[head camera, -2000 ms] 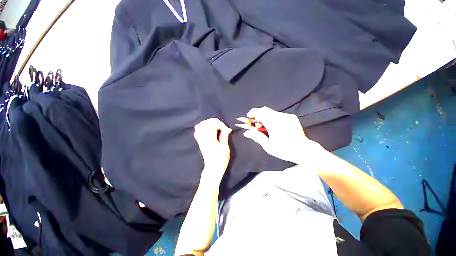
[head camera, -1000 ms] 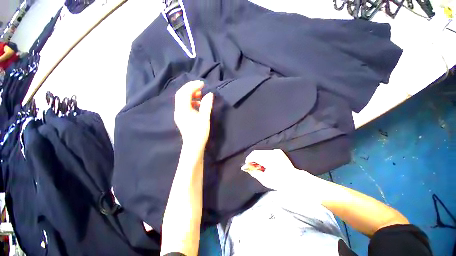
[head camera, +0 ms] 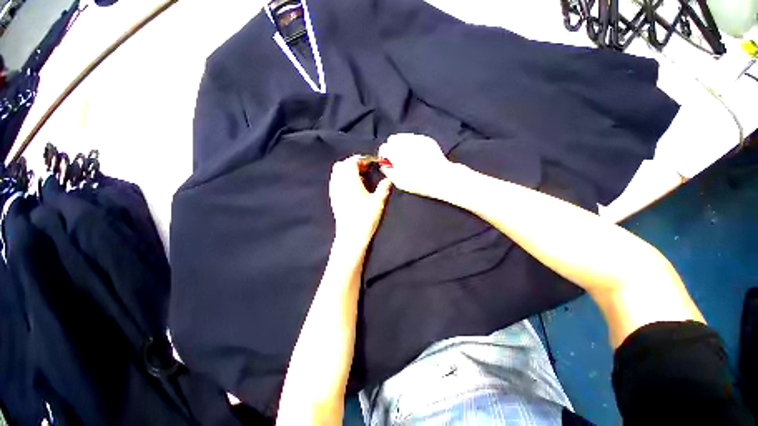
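A dark navy jacket (head camera: 258, 241) lies spread in front of me, partly over my lap, with white edging (head camera: 299, 60) at its neck opening. My left hand (head camera: 357, 195) pinches the dark cloth near the middle of the jacket. My right hand (head camera: 415, 162) is close beside it, at the left fingertips, and holds small red-handled thread snips (head camera: 384, 163). The snips are mostly hidden by my fingers, and the blades are hard to make out.
Dark garments on black hooks hang at the left (head camera: 91, 266). A pile of black hangers (head camera: 636, 23) lies at the far right of the white table (head camera: 125, 108). The floor (head camera: 673, 274) at the right is blue.
My right hand with the snips has moved up from the lower jacket to my left hand. My left hand has shifted slightly right and down. The flap pocket no longer shows clearly.
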